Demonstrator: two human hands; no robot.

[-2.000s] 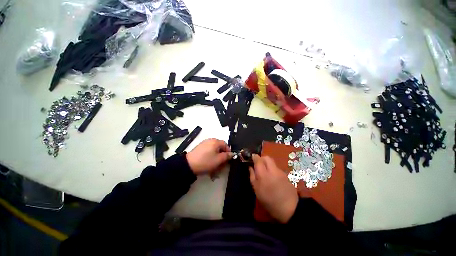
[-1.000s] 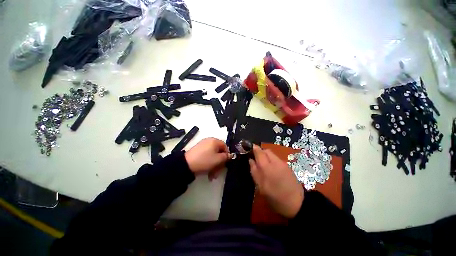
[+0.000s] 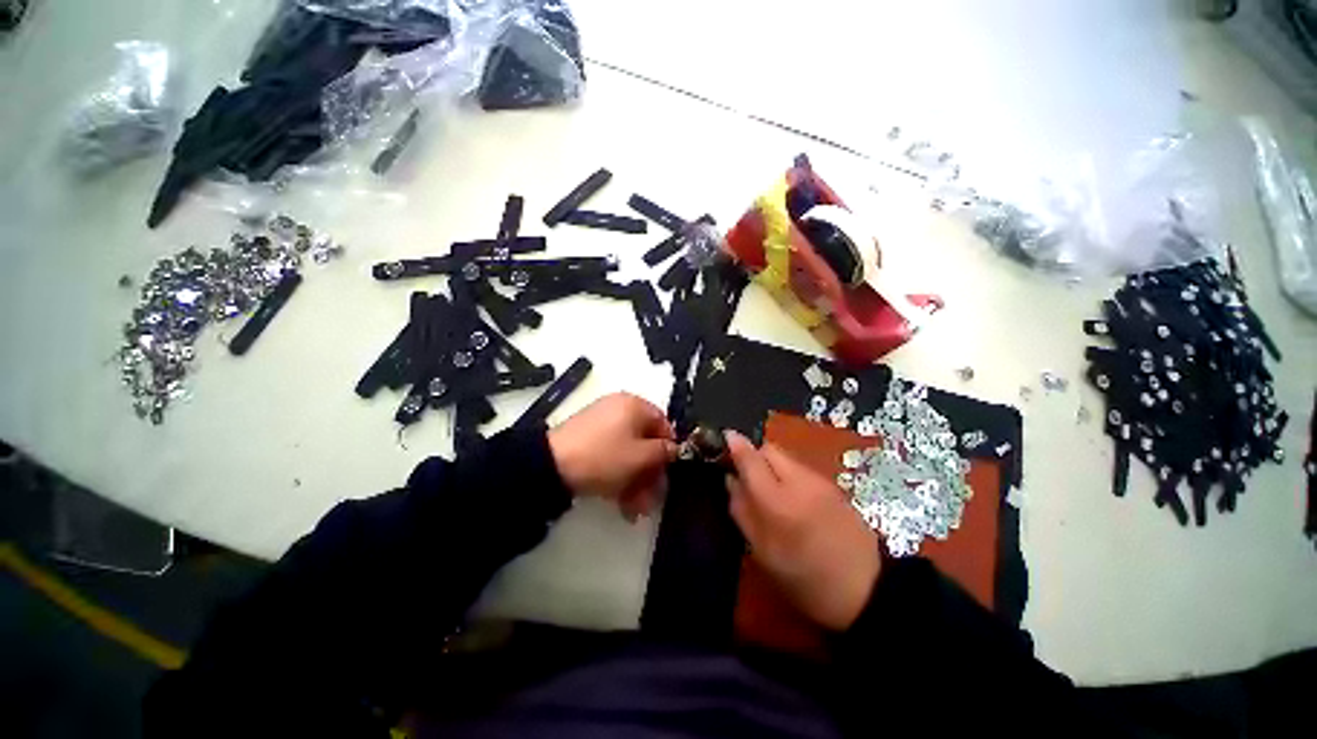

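My left hand (image 3: 613, 448) pinches the end of a small dark piece with a silver spot over the left edge of the black base mat (image 3: 686, 556). It looks like a closure tab, but it is too small to be sure. My right hand (image 3: 803, 528) holds a dark tool, perhaps the hammer (image 3: 711, 445), with its dark rounded end against the small piece. My fingers hide most of both. Backing washers (image 3: 913, 469) lie heaped on the brown work mat (image 3: 773, 585). Plain and snap-fitted closure tabs (image 3: 462, 354) lie left of the mat.
A red and yellow tape dispenser (image 3: 831, 267) stands behind the mat. Silver snap halves (image 3: 185, 311) lie far left, below a bag of tabs (image 3: 289, 87). Finished tabs (image 3: 1187, 378) are piled right. A clear bag with metal pieces (image 3: 1033, 231) lies behind, and a white plastic-wrapped packet (image 3: 1283, 217) upper right.
The dark end of the tool has shifted slightly between my fingertips. Both hands stay together at the mat's left edge. The whole view has shifted a little with the head.
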